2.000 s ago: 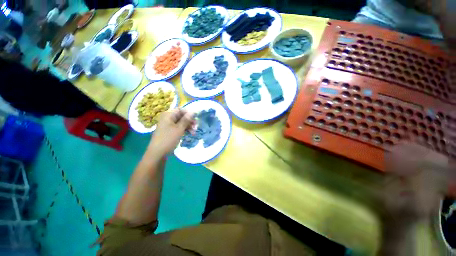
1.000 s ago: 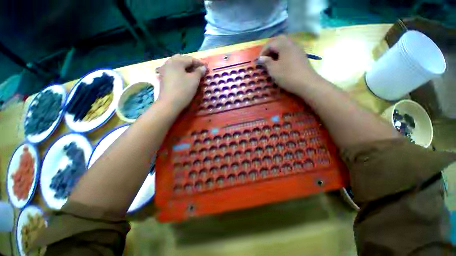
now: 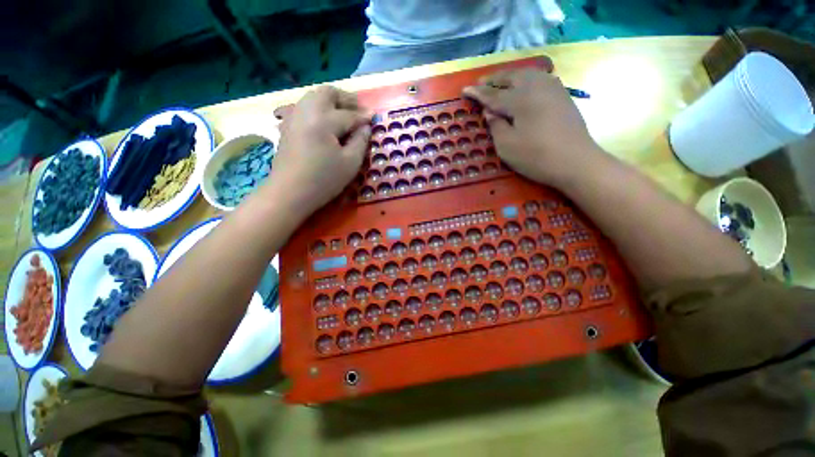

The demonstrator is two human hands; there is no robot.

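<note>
The red-orange mould plate (image 3: 465, 353) lies in front of me, with two banks of round holes. Grey-blue pieces sit in its near bank: a long one (image 3: 330, 263) at the left and two small ones (image 3: 394, 233) higher up. My left hand (image 3: 323, 147) is at the far bank's upper left corner, fingertips bent down beside a small grey-blue spot. My right hand (image 3: 536, 125) is at the far bank's upper right corner, fingers pinched low over the plate. Whether either hand holds a piece is hidden by the fingers.
At the left are plates of dark green (image 3: 67, 195), black and yellow (image 3: 152, 170), orange (image 3: 34, 308) and grey-blue pieces (image 3: 112, 299), and a teal bowl (image 3: 243, 170). At the right are a white jug (image 3: 737, 116) and a cream bowl (image 3: 768, 236). A person (image 3: 433, 31) is opposite.
My left hand has moved from the grey-blue plate to the mould's far bank, and my right hand is there too. The view has turned right. Since one second ago both hands have stayed near the same corners.
</note>
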